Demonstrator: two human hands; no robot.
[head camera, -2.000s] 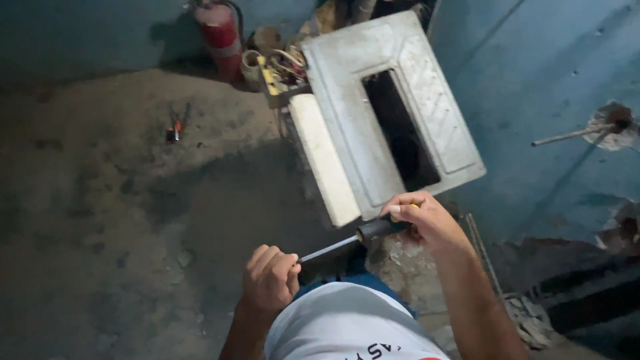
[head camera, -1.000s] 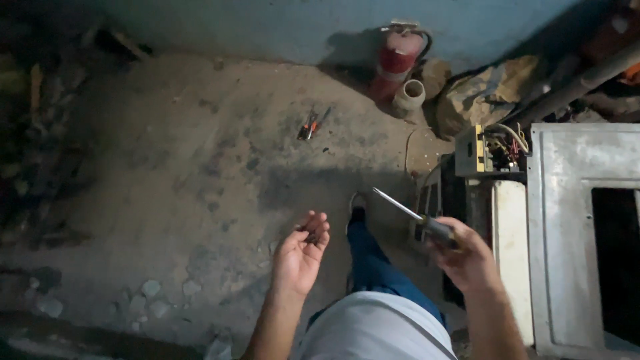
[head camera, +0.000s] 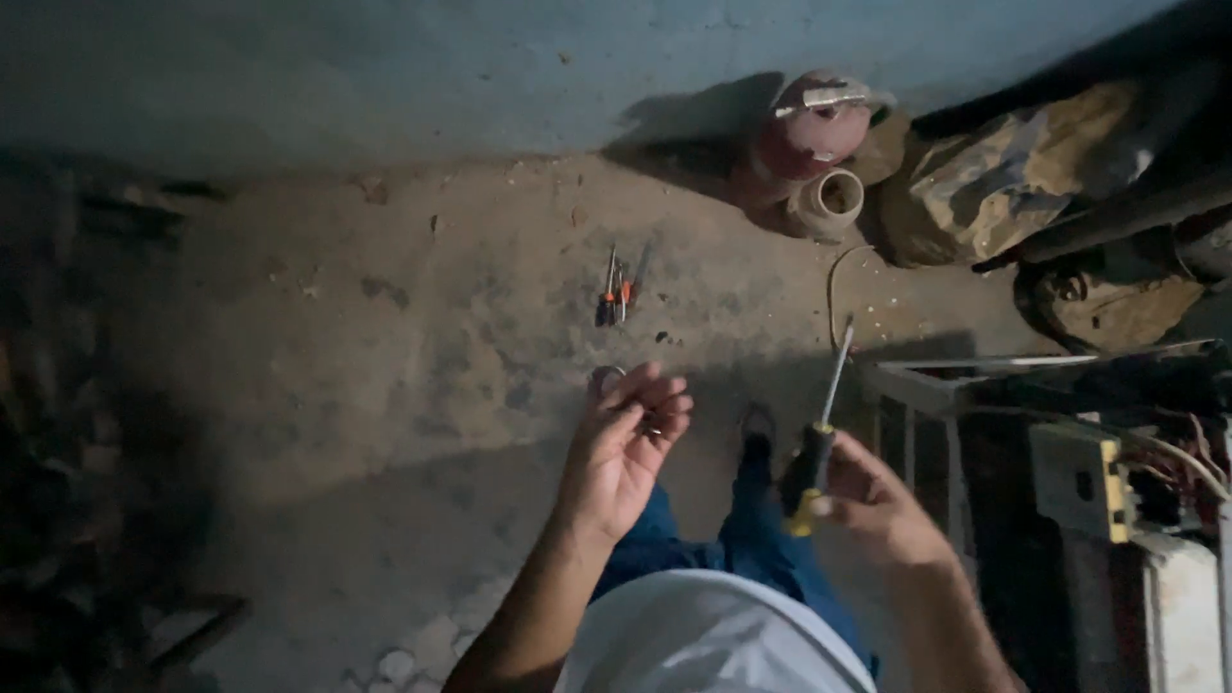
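My right hand (head camera: 871, 496) grips a screwdriver (head camera: 810, 472) by its black and yellow handle, with the metal shaft pointing away from me. My left hand (head camera: 624, 452) is palm up with curled fingers around something small and dark, perhaps screws; what it is cannot be made out clearly. On the floor beyond my left hand lie several hand tools (head camera: 616, 294), at least one a screwdriver, with orange and black handles. At the right stands a metal-framed appliance (head camera: 924, 385) with an exposed control box (head camera: 1076, 481) and loose wires.
A red fire extinguisher (head camera: 818, 130) stands by the wall, beside an open-mouthed pale container (head camera: 830, 204). To their right are a crumpled sack (head camera: 1011, 183) and a long pipe (head camera: 1126, 217). A thin cable (head camera: 834, 289) curves over the floor. Dark clutter lines the left side.
The view has swung left, away from the appliance's metal panel. Two seconds ago my left hand was at the screwdriver's shaft; now it is apart from it, turned palm up. The screwdriver remains in my right hand.
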